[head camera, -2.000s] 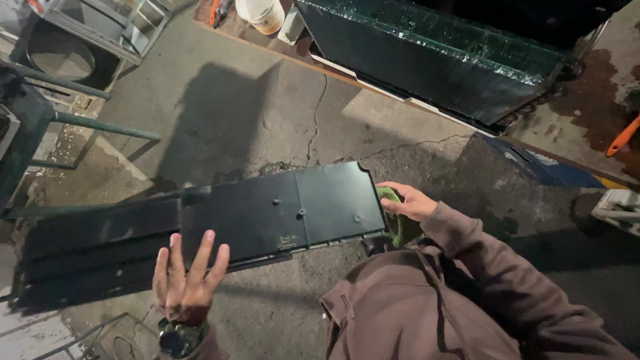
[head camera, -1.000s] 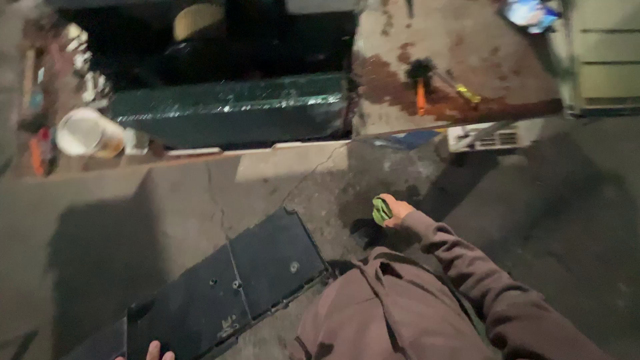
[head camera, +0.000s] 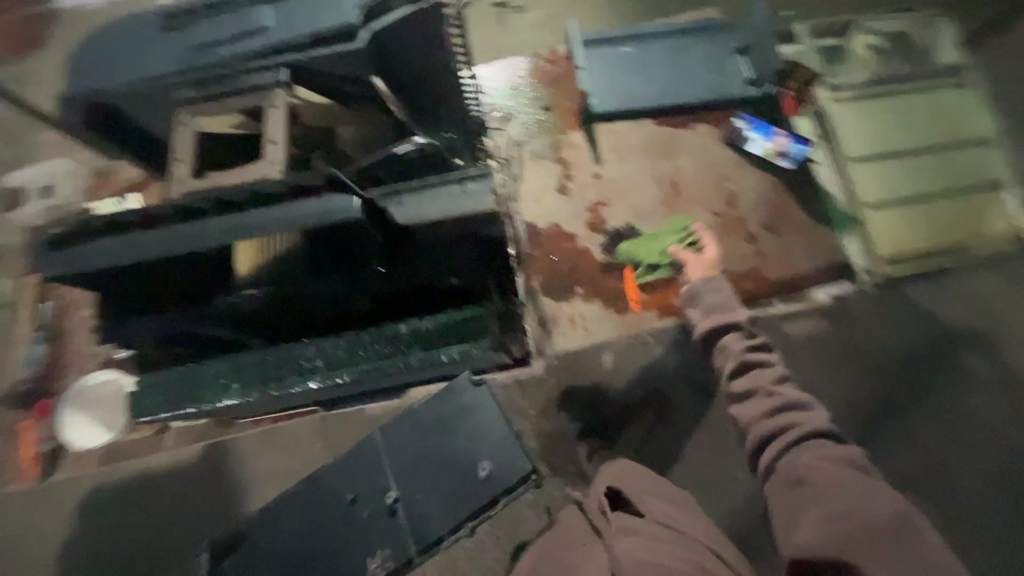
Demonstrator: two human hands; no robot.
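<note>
My right hand (head camera: 698,254) holds a green cloth (head camera: 658,246) by its right end, over a stained bench top. The orange handle (head camera: 632,289) of a tool shows just below the cloth, beside dark bristles (head camera: 618,238) that the cloth partly hides. A long dark panel (head camera: 436,472) with small round fittings slants across the lower left, its upper corner near the edge of a dark open tank (head camera: 320,364). My left hand is out of view. The picture is blurred.
A white bucket (head camera: 94,410) stands at the left, beside an orange-handled thing (head camera: 29,448). Behind the cloth lie a grey-blue tray-like part (head camera: 664,68) and a lit screen (head camera: 770,142). A pale ribbed container (head camera: 920,172) stands at the right. The bench edge (head camera: 800,302) runs below my hand.
My right hand has moved with the green cloth from beside the panel to over the stained bench top. My left hand, on the panel two seconds ago, has left the view. The view has swung right.
</note>
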